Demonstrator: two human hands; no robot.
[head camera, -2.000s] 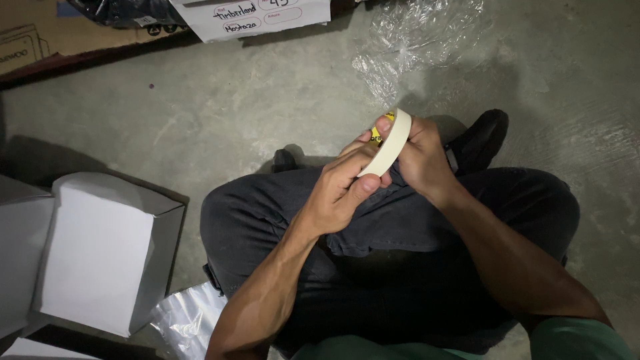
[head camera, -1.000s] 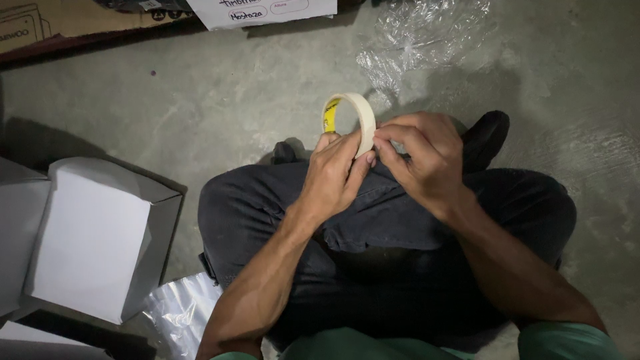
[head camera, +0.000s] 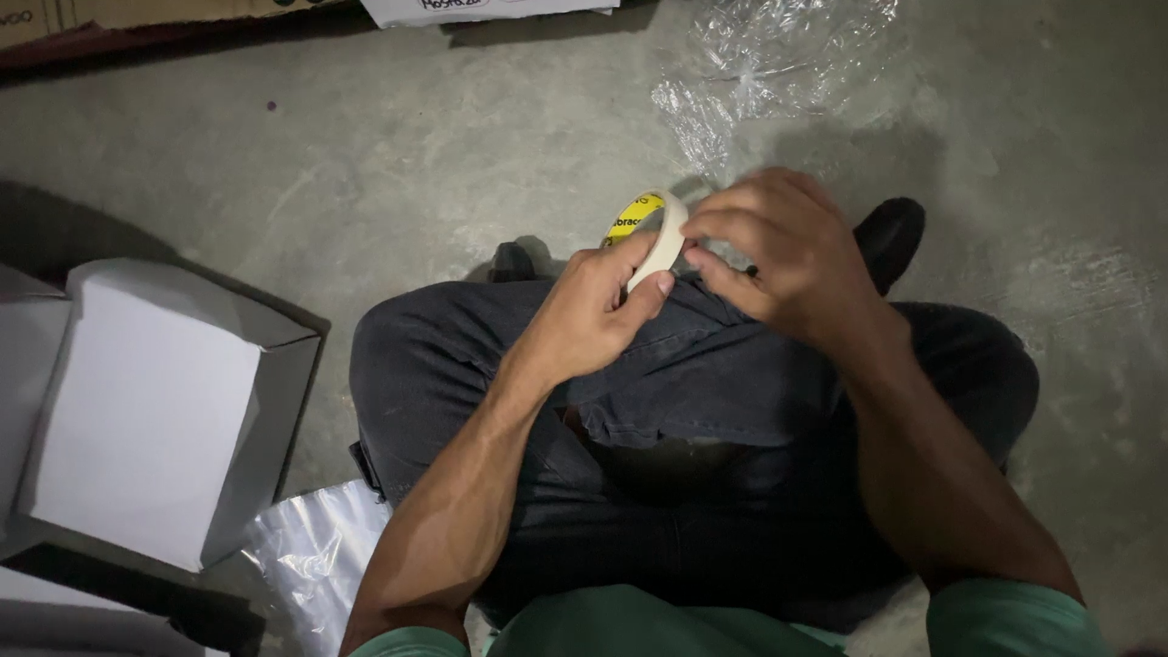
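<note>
A roll of cream masking tape (head camera: 672, 239) with a yellow printed inner core is held up over my crossed legs. My left hand (head camera: 598, 306) grips its lower part, thumb on the outer face and fingers through the ring. My right hand (head camera: 776, 251), slightly blurred, is at the roll's right side, with fingertips touching or very close to the tape's outer face. Whether those fingers pinch the tape's end cannot be made out.
White boxes (head camera: 146, 401) stand on the floor at the left. A clear plastic bag (head camera: 319, 557) lies beside my left knee. Crumpled clear plastic film (head camera: 776, 64) lies ahead. Cardboard (head camera: 182, 14) and a white box with handwriting (head camera: 493, 11) are at the top edge.
The roll was between both hands two seconds ago, then was tilted up in my left hand with its yellow core showing. Since a second ago, my right hand has lifted slightly.
</note>
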